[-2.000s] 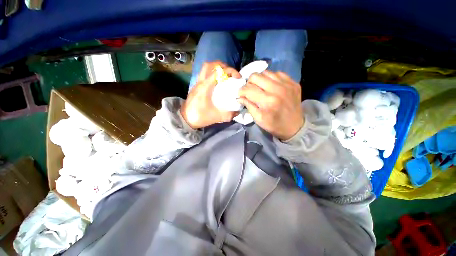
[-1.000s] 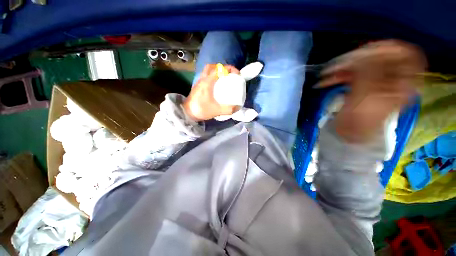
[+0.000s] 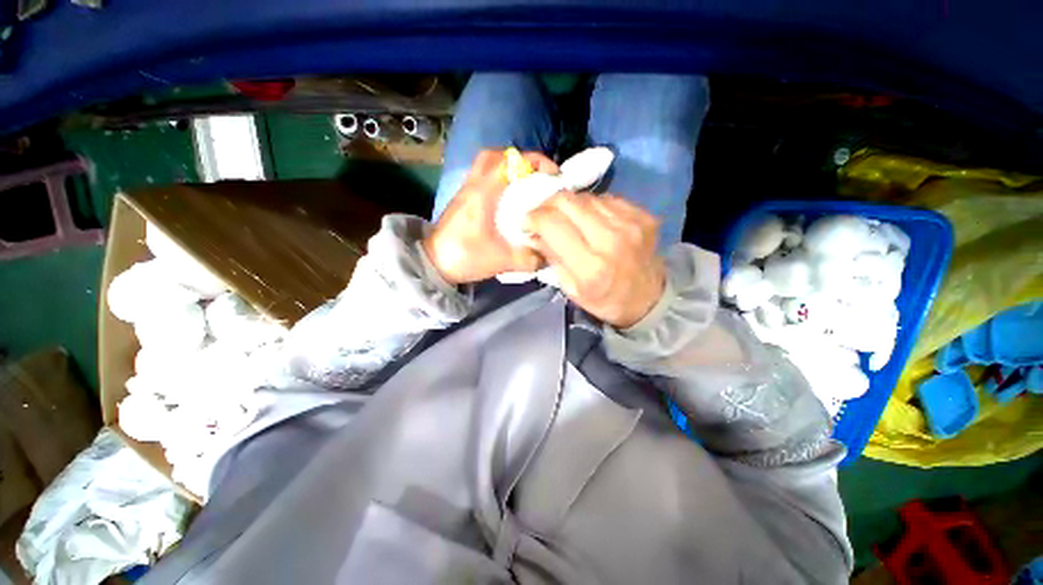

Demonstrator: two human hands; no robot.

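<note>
A white plush rabbit head (image 3: 522,206) is held above my lap, with one ear sticking out at the upper right and white material showing below. My left hand (image 3: 467,229) grips it from the left; a small yellow cover shows on a digit at its top. My right hand (image 3: 600,254) is at the head's right side, fingertips pinched against it and hiding part of it. No needle or thread can be made out; whether the right fingers pinch one is hidden.
An open cardboard box (image 3: 112,331) of white pieces stands at left, a clear plastic bag (image 3: 109,514) below it. A blue basket (image 3: 932,280) of white pieces stands at right, beside a yellow bag (image 3: 995,229) with blue pieces. A red plastic object (image 3: 944,546) is lower right. A blue table edge (image 3: 515,40) crosses the top.
My right hand swung out over the blue basket with a thin thread showing, then came back to the rabbit head. My left hand kept hold of the head near the same place.
</note>
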